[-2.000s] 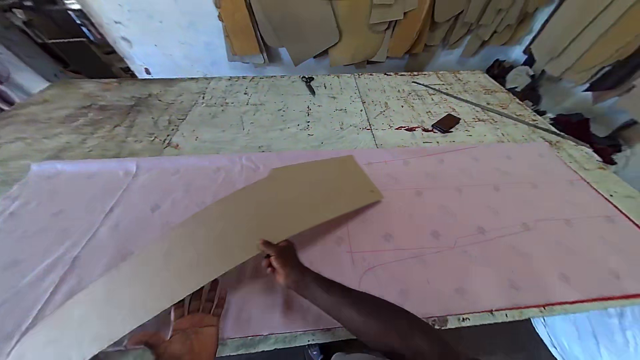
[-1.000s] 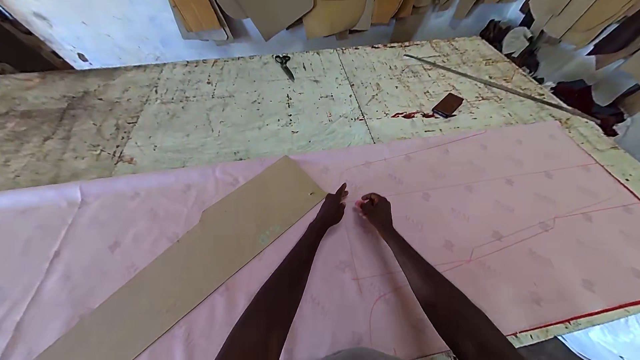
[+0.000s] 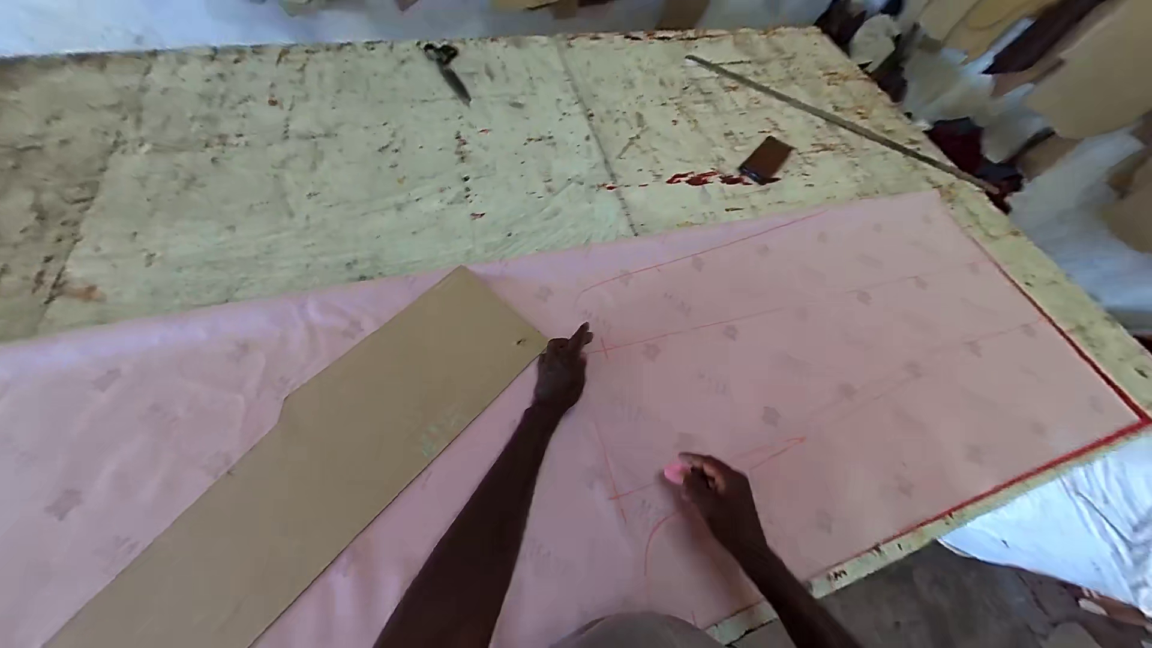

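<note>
Pink fabric point(image 3: 792, 360) with red drawn lines covers the near part of the table. A long brown cardboard pattern piece point(image 3: 360, 432) lies slantwise on its left half. My left hand point(image 3: 564, 364) rests at the pattern's right corner, fingers partly extended; whether it grips the corner is unclear. Between the fingertips of my right hand point(image 3: 720, 495) is a small piece of pink tailor's chalk point(image 3: 675, 472), held just above or on the fabric near the curved red line.
Scissors point(image 3: 447, 72) lie at the table's far side. A brown rectangular object point(image 3: 766, 160) is on the worn tabletop point(image 3: 360, 153), near a long thin rod point(image 3: 837, 119). Cardboard pieces point(image 3: 1098, 81) hang at the upper right. White cloth point(image 3: 1062, 522) lies beyond the near right edge.
My left hand has left the cardboard's lower edge and moved to its right corner. My right hand has let go of the cardboard and moved right and nearer me. The view has shifted.
</note>
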